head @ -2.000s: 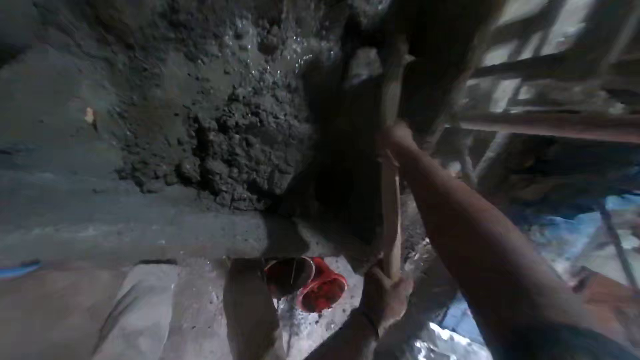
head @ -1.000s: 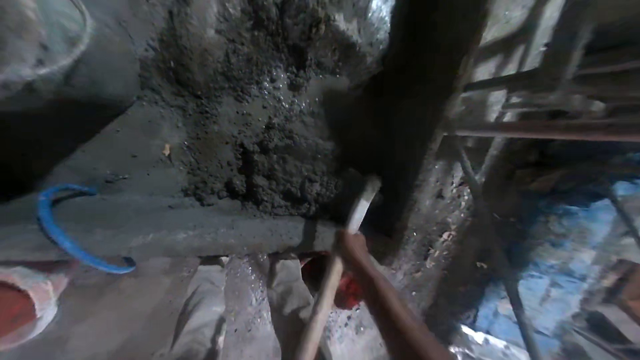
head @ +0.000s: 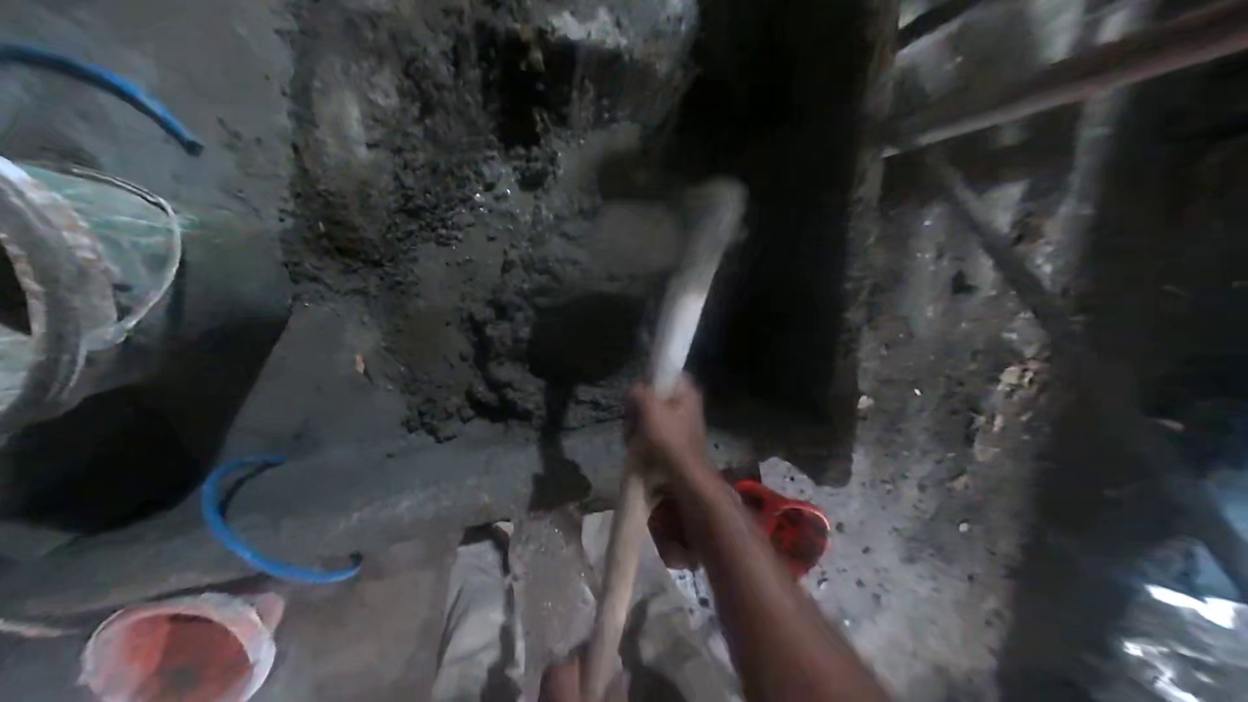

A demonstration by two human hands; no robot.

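A long wooden tool handle (head: pixel 684 317) runs from the bottom middle up to the wet grey mortar. My right hand (head: pixel 668 429) is closed round its middle. At the bottom edge my left hand (head: pixel 575 680), partly cut off by the frame, grips the lower end. The handle's upper end is blurred, with what looks like a flat grey blade (head: pixel 629 234) to its left over the mortar. The heap of wet mortar (head: pixel 439 283) lies left of the handle.
A low ledge (head: pixel 390 497) edges the mortar. Blue curved hose pieces (head: pixel 219 531) lie at left, near a mortar-crusted bucket (head: pixel 73 283) and a red-lined container (head: pixel 175 653). Red containers (head: pixel 799 531) stand below the ledge. A metal bar (head: pixel 1063 83) crosses the upper right.
The handle and my right hand have moved up over the mortar since one second ago. My left hand shows again at the bottom edge. The view has shifted left.
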